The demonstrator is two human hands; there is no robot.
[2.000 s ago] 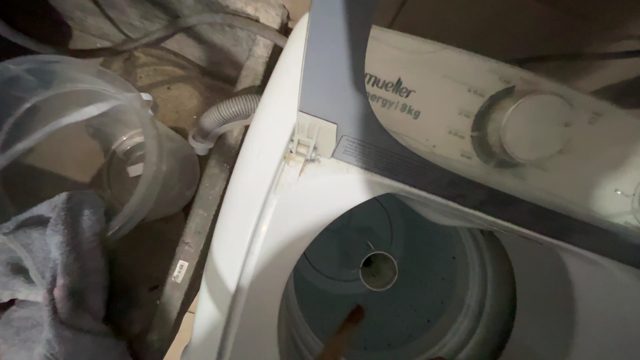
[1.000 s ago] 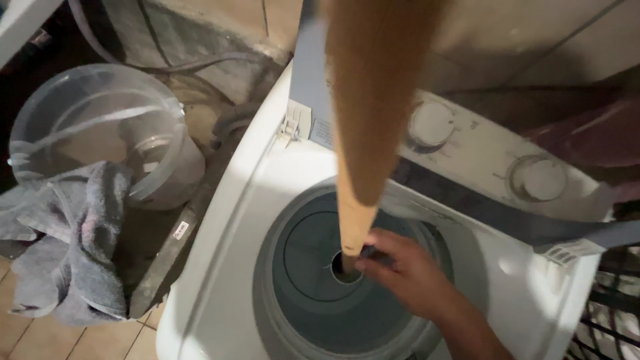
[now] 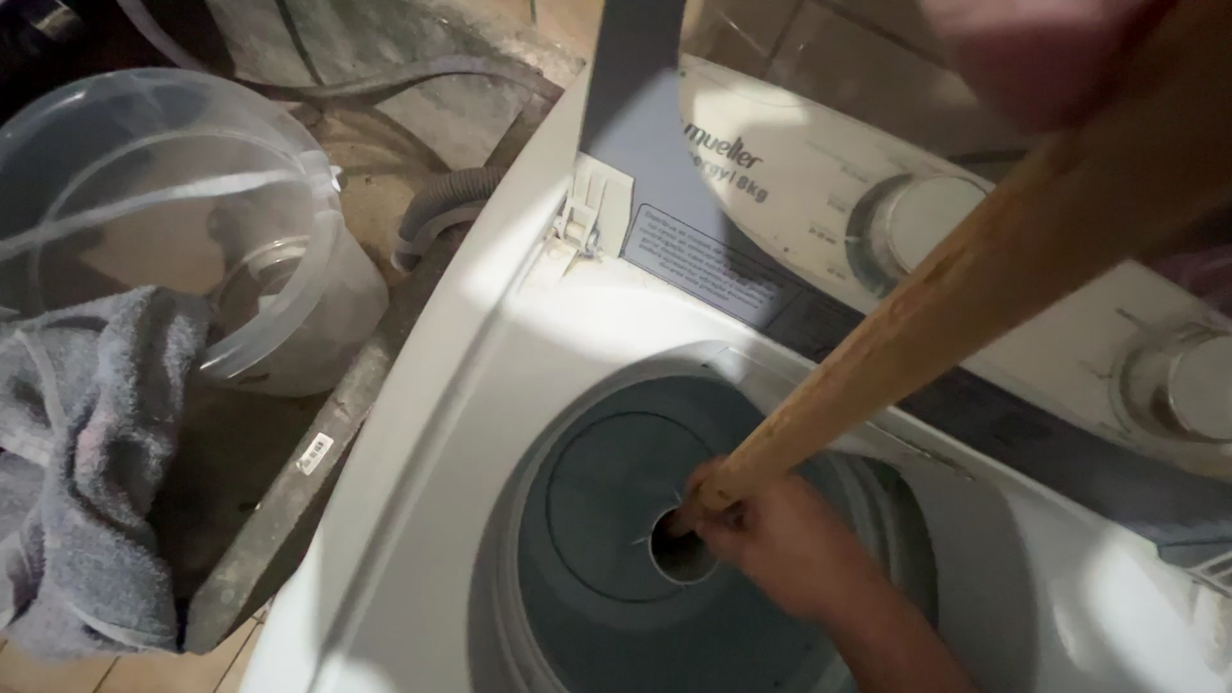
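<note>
My right hand is closed around the lower end of a thick wooden stick, which slants from the upper right down into the washing machine's tub. The stick's tip is at the round central opening of a blue-grey disc inside the round tub. The opening's inside is dark. The white top-loading Mueller washing machine has its grey lid raised. A blurred pink shape is beside the stick's upper part; I cannot tell whether it is my left hand.
Left of the machine are a clear plastic bucket, a grey towel partly over its rim, and a ribbed grey hose. A long narrow bar runs along the machine's side. Control knobs are on the panel behind the tub.
The stick, nearly upright one second ago, now slants to the upper right. My right hand was at its lower end then too. Two seconds ago the long stick was not across the view.
</note>
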